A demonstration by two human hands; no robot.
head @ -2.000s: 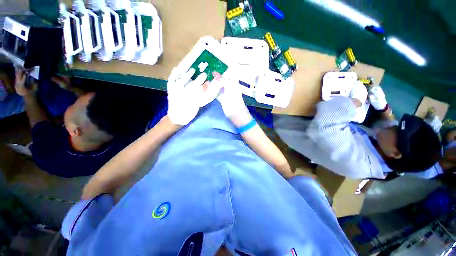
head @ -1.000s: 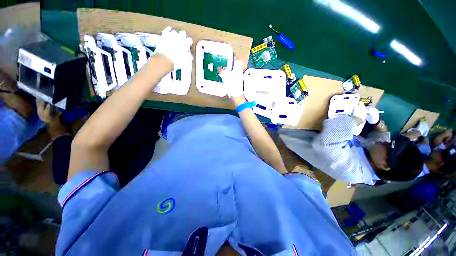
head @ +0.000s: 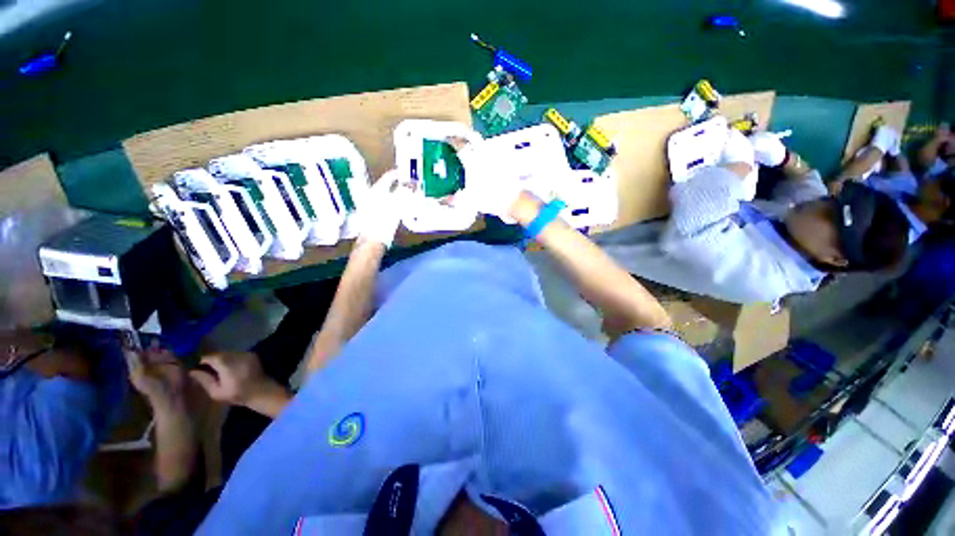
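A white housing with a green circuit board in it [head: 442, 168] lies on the cardboard sheet in front of me. My white-gloved left hand [head: 385, 206] is at its left edge, fingers on the rim. My white-gloved right hand [head: 494, 186] is at its right side, wearing a blue wristband; the glove blends with the white plastic, and a fingertip shows near the board's lower edge. Fitted housings [head: 298, 188] lean in an overlapping row to the left. Empty white housing shells [head: 534, 157] lie just right of my right hand.
Bare circuit boards with yellow parts [head: 503, 106] lie behind the empty shells. Blue screwdrivers [head: 511, 64] lie on the green surface. A black and white device [head: 89, 270] stands at far left beside a neighbour's hands. A person works at right with another shell [head: 695, 149].
My left hand has come back from the leaning row to the housing in front of me. My right hand stays at its right side. The view has shifted.
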